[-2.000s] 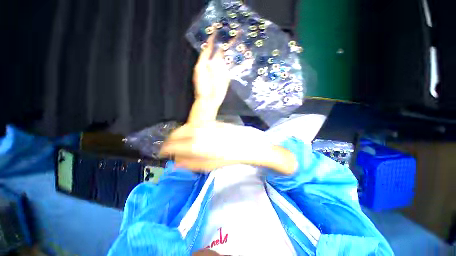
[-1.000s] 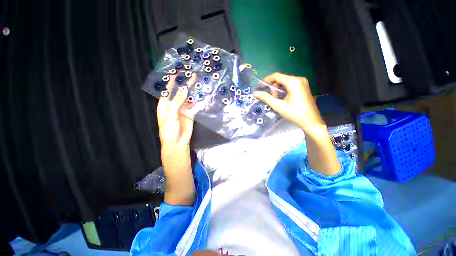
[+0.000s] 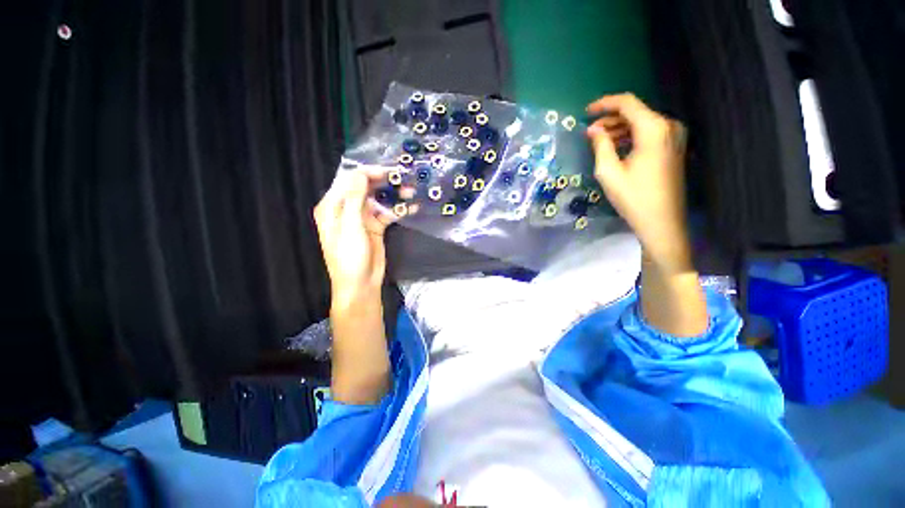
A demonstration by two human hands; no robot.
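Note:
A clear plastic bag (image 3: 466,174) with many small dark parts with pale gold rings is held up, spread out, between my two hands. My left hand (image 3: 349,223) grips its lower left side, with fingers partly behind the film. My right hand (image 3: 643,164) is at the bag's right edge, with thumb and forefinger pinched near its upper right corner. The black tray (image 3: 427,62) lies beyond the bag, partly hidden by it.
Green mat (image 3: 576,55) lies behind the bag. Black ribbed sheets (image 3: 179,179) hang at both sides. A blue perforated stool (image 3: 839,332) is at the lower right. A black panel with greenish rectangles (image 3: 270,412) and a crumpled clear bag (image 3: 314,338) are at the lower left.
Two seconds ago my forearms were crossed with the bag farther forward. Now both hands hold it spread. Since one second ago my right hand has moved up and outward, and the bag is flatter.

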